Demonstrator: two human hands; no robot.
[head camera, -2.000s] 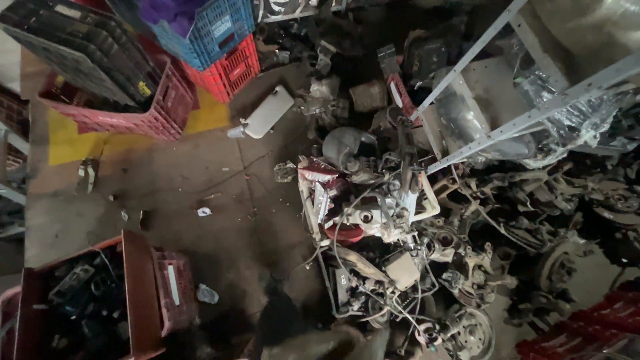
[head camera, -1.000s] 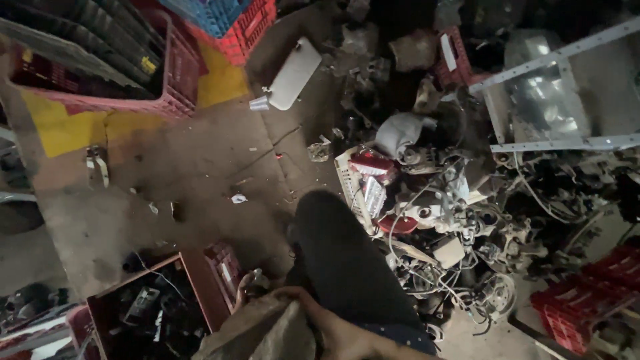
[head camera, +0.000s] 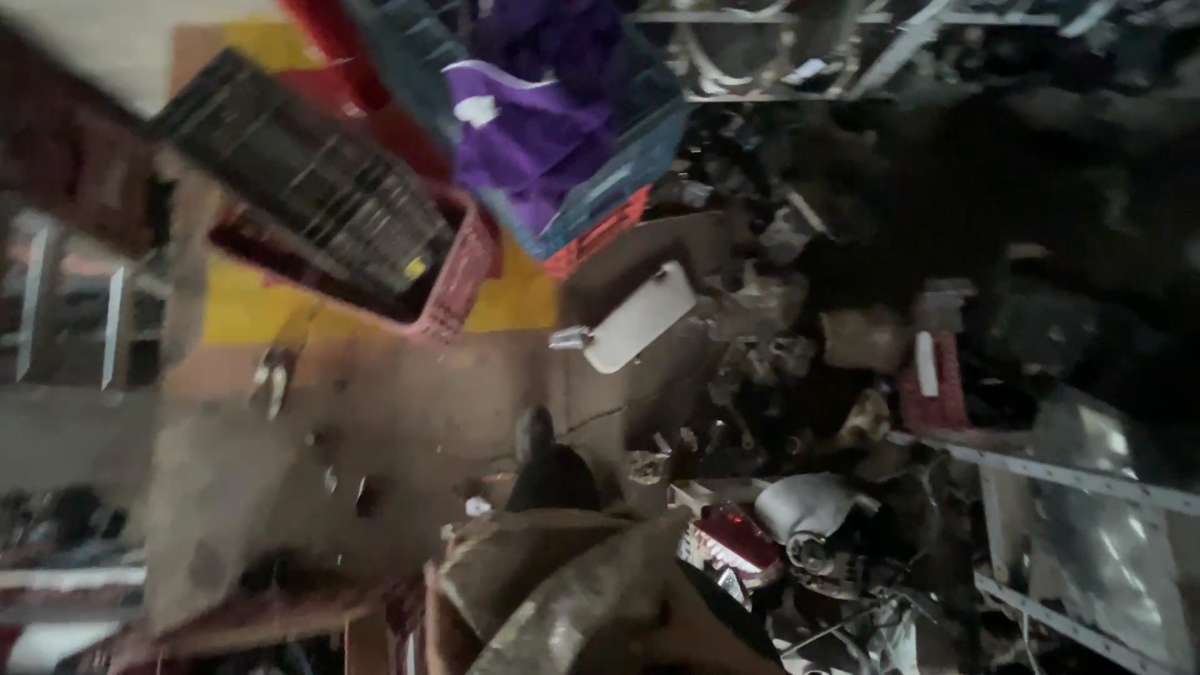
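Observation:
A crumpled brown sack or sheet (head camera: 562, 581) fills the bottom middle of the head view. Against its right side is my right hand (head camera: 703, 619), blurred and partly cut off by the lower edge; its fingers are mostly hidden by the folds. A thin skin-toned strip runs along the sack's left edge, too unclear to confirm as my left hand. Just beyond the sack, my dark trouser leg and shoe (head camera: 544, 459) show over the floor. To the right lie a red and clear vehicle lamp (head camera: 736, 539) and a grey rounded metal part (head camera: 811, 506).
Ahead are a red crate (head camera: 450, 291) holding black crates (head camera: 309, 178), and a blue crate (head camera: 614, 187) with purple cloth (head camera: 534, 122). A white panel (head camera: 642, 319) lies on the floor. Metal scrap and a metal rack (head camera: 1078, 478) stand at right; bins edge the lower left.
The brown sack, seen low in the view with a hand on it one second ago, now reaches higher and covers more of the bottom middle. The view has shifted toward the crates.

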